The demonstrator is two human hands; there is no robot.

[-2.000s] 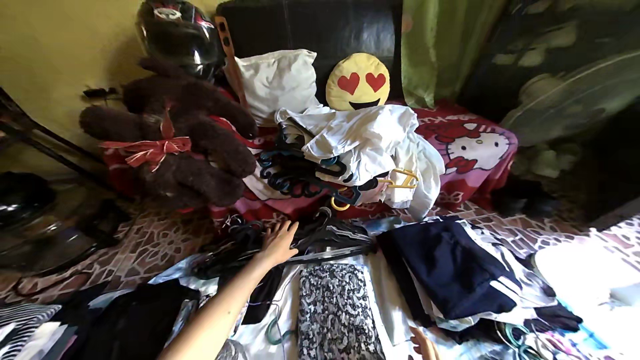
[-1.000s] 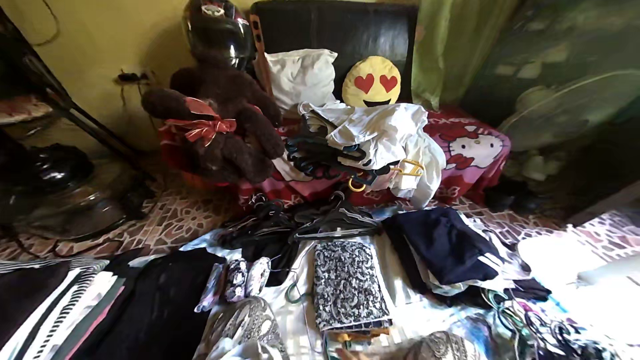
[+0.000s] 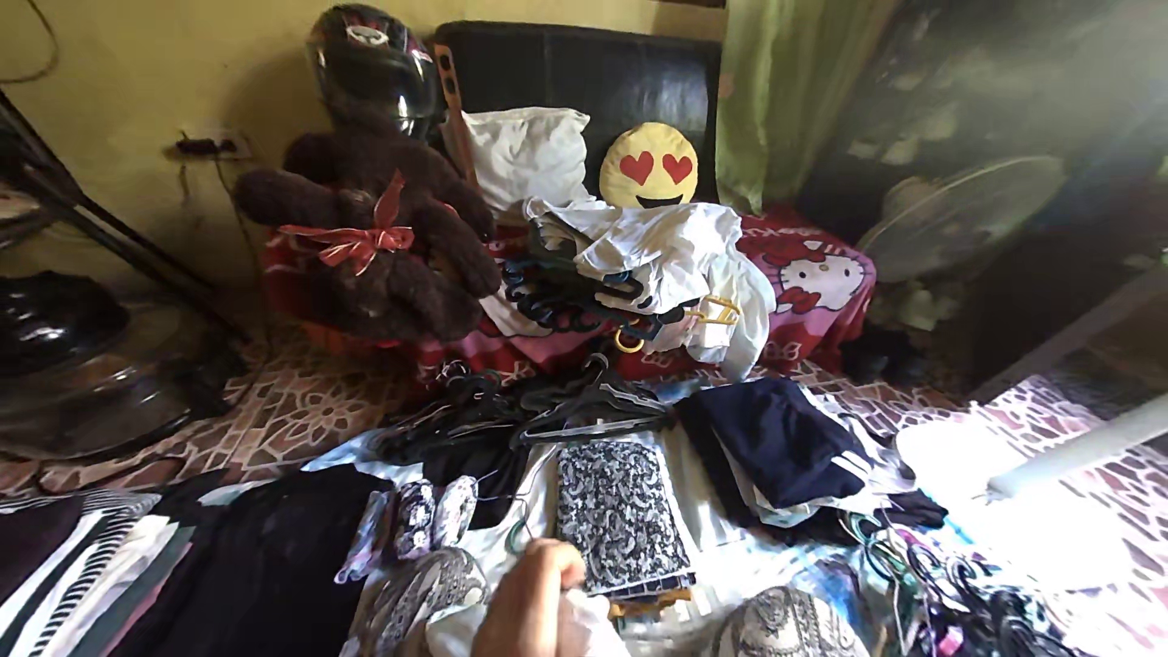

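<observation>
A single bare hand [image 3: 538,593] shows at the bottom centre, its fingers curled around bunched white cloth [image 3: 589,625]; from its place and shape it looks like my right hand, though the wrist is cut off. Just beyond it lies a folded black-and-white patterned cloth [image 3: 620,516] on top of other folded pieces. Black clothes hangers [image 3: 593,406] are heaped behind that stack. Rolled floral cloths [image 3: 415,518] lie to the left. My other hand is out of the frame.
Folded dark clothes [image 3: 785,443] lie right of centre, and a tangle of hangers [image 3: 967,584] at lower right. Black garments [image 3: 265,547] and striped clothes [image 3: 82,557] spread left. A low seat with a printed red cover [image 3: 821,274] holds white clothes [image 3: 657,246] and a brown stuffed bear [image 3: 392,237].
Two seconds ago a hand reached over the black hangers; one second ago no hand was plainly seen there. Now a hand with white cloth is at the bottom centre.
</observation>
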